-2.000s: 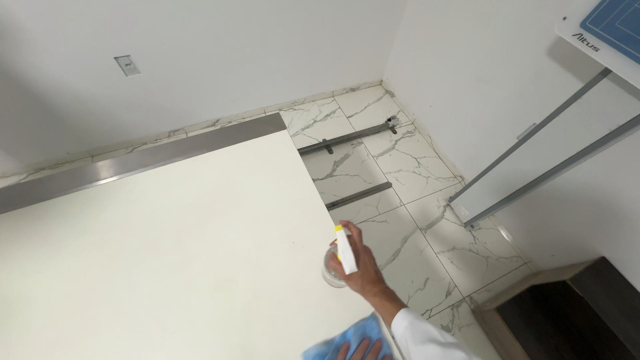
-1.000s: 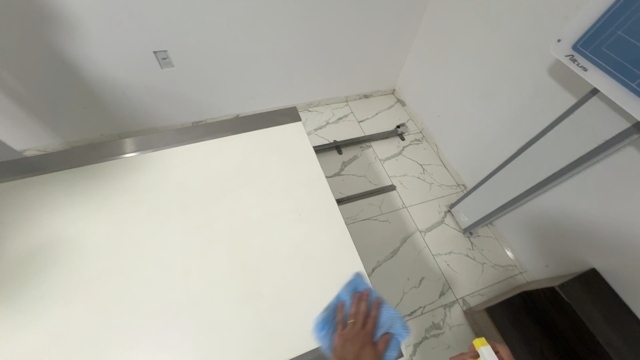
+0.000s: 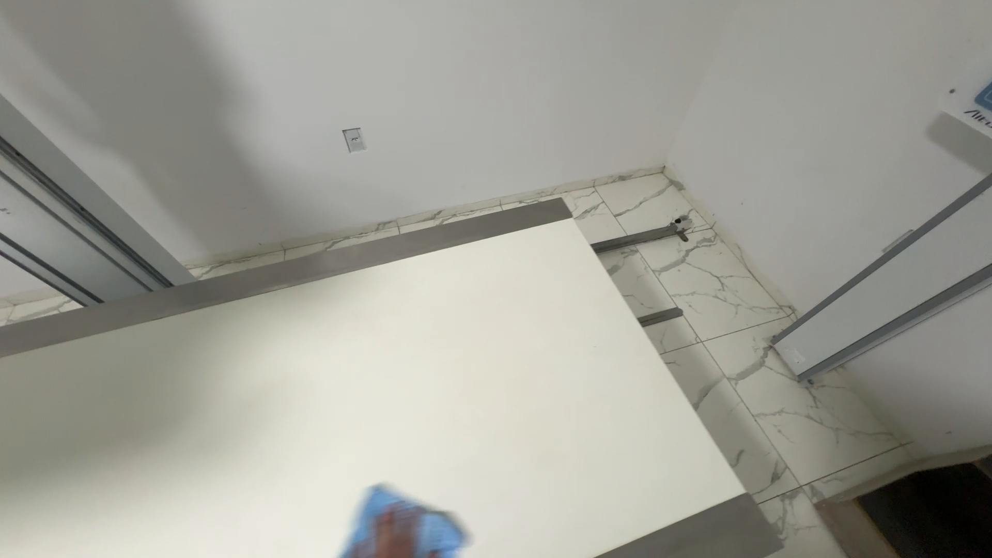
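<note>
At the bottom of the head view, my left hand (image 3: 394, 535) is blurred and lies over a blue cloth (image 3: 443, 528), which it presses on a pale, flat tabletop (image 3: 465, 372). Grey metal-looking strips (image 3: 372, 252) border the top along its far side and its near right side. My right hand and the spray bottle are out of view.
Grey metal rails (image 3: 637, 237) stick out past the table's right end, over marbled floor tiles (image 3: 721, 287). A grey-framed stand (image 3: 891, 287) leans at the right wall. Grey metal panels (image 3: 85, 225) stand at the left. A dark brown box-like object (image 3: 930, 508) fills the lower right corner.
My left hand and the cloth have moved left from the table's right edge. The spray bottle, earlier in my right hand, has left the view with that hand. The view has shifted.
</note>
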